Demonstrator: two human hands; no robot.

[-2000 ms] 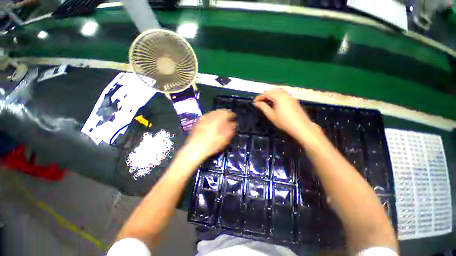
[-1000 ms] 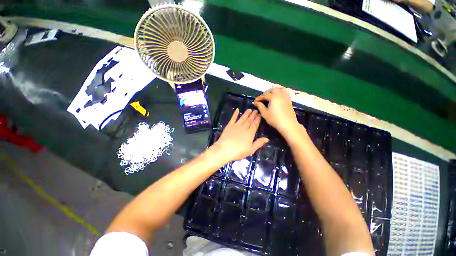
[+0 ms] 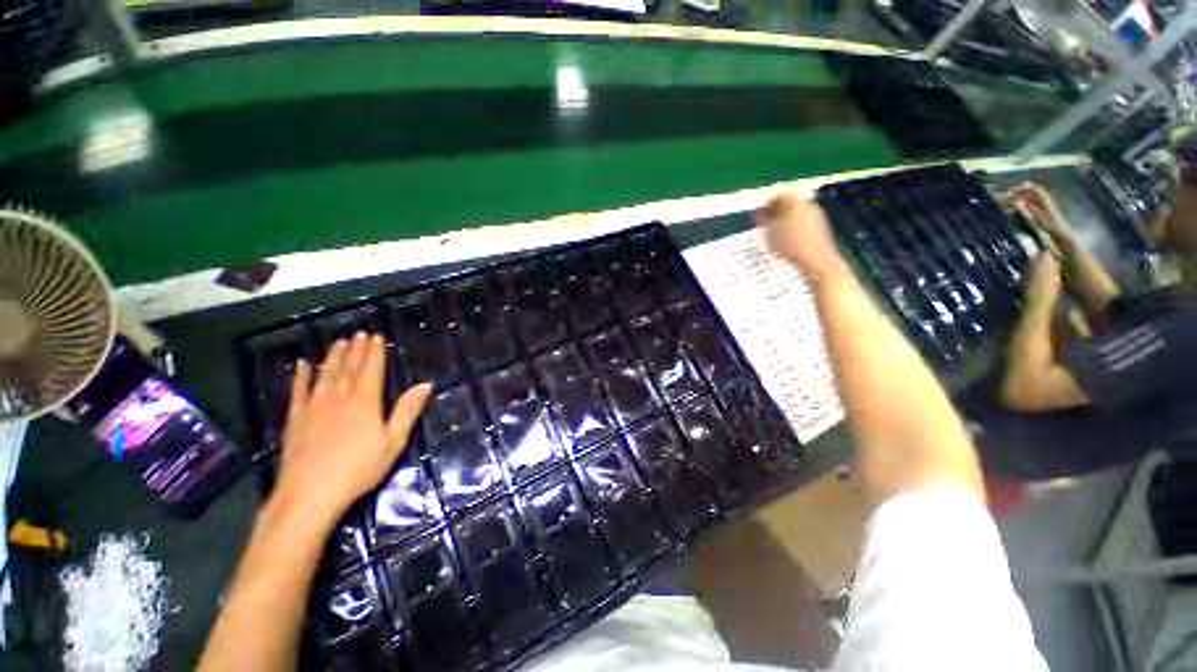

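The glossy black blister tray lies on the bench in front of me, with dark shiny parts in its pockets that are hard to tell from the tray. My left hand lies flat on the tray's left part, fingers apart, holding nothing visible. My right hand is at the far end of the white sticker sheet, right of the tray. Its fingers are blurred, and I cannot tell whether they hold anything.
A fan, a lit phone, a heap of small white rings and a yellow tool are at left. A green conveyor runs behind the pale rail. At right, another person works beside another black tray.
The view has turned right. My right hand has moved from the tray's far edge to the sticker sheet. My left hand stays spread on the tray. The neighbouring person and tray have come into view.
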